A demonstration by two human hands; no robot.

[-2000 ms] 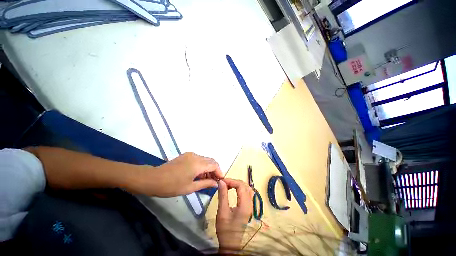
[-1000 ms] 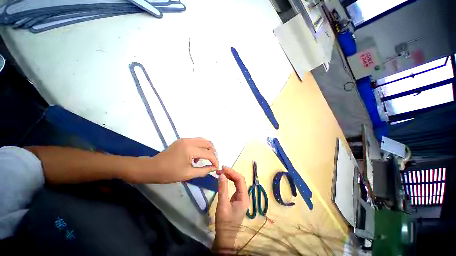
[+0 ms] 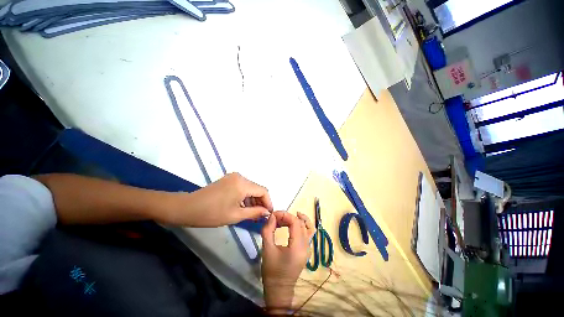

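My left hand [image 3: 229,201] comes in from the left and my right hand [image 3: 286,247] from the bottom. Their fingertips meet, pinched on something tiny, possibly a needle or thread; the fingers hide it. A navy piece [image 3: 255,225] shows just below my left fingertips; I cannot tell whether it is gripped. An interfaced band piece [image 3: 187,121], pale with a blue-grey edge, lies partly under my left hand. Dark-green-handled scissors [image 3: 320,244] lie right of my right hand, beside a curved navy piece [image 3: 346,235]. Fine reddish-brown thread [image 3: 315,290] lies near my right wrist.
A stack of band pieces [image 3: 111,17] lies at the upper left. Dotted navy strips [image 3: 318,110] lie further right, one near a small clear bag [image 3: 337,178]. A loose dark thread [image 3: 240,68] lies on the white surface. Yellow tape [image 3: 405,255] runs along the tan board [image 3: 377,151].
The view has shifted slightly, so the table items appear higher and further right. My hands stay together, with small finger shifts; my right fingers are more curled and uncover the scissors more than at first.
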